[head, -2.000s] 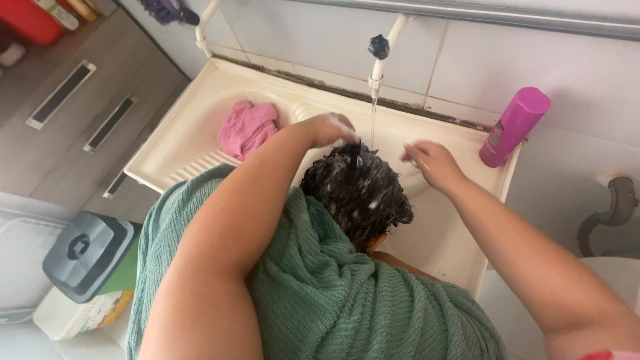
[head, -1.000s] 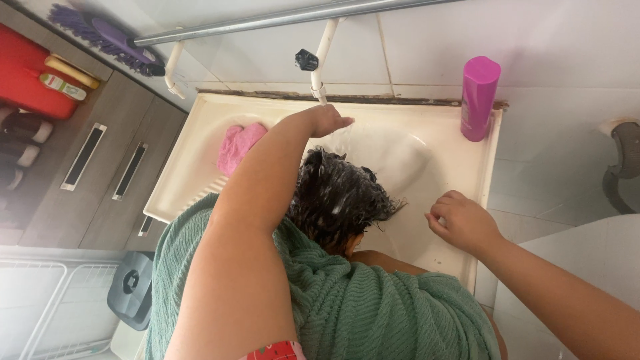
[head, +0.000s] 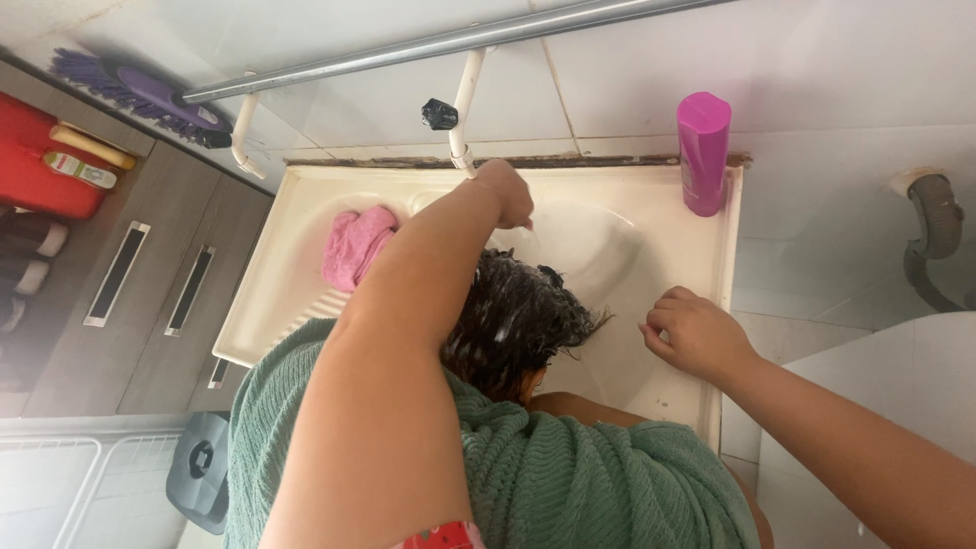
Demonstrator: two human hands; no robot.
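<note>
A person with a green towel (head: 595, 473) over the shoulders leans over a cream laundry sink (head: 656, 267); the wet dark hair (head: 518, 320) has white lather in it. My left hand (head: 507, 194) is at the mouth of the white tap pipe (head: 465, 99), above the hair, with its fingers bent and partly hidden; nothing can be made out in it. Over the right side of the sink hangs my right hand (head: 690, 332), fingers loosely curled, touching neither hair nor sink and with no object visible in it.
A magenta bottle (head: 703, 156) stands on the sink's back right corner. A pink cloth (head: 357, 248) lies in the left part. Behind are a second tap (head: 242, 137), a metal pole (head: 427, 46) and a purple brush (head: 145, 88). A grey drain hose (head: 936, 221) is at the right.
My left hand has gone from the hair to the tap. My right hand, beside the hair two seconds ago, has moved away from it to the right. The view has shifted.
</note>
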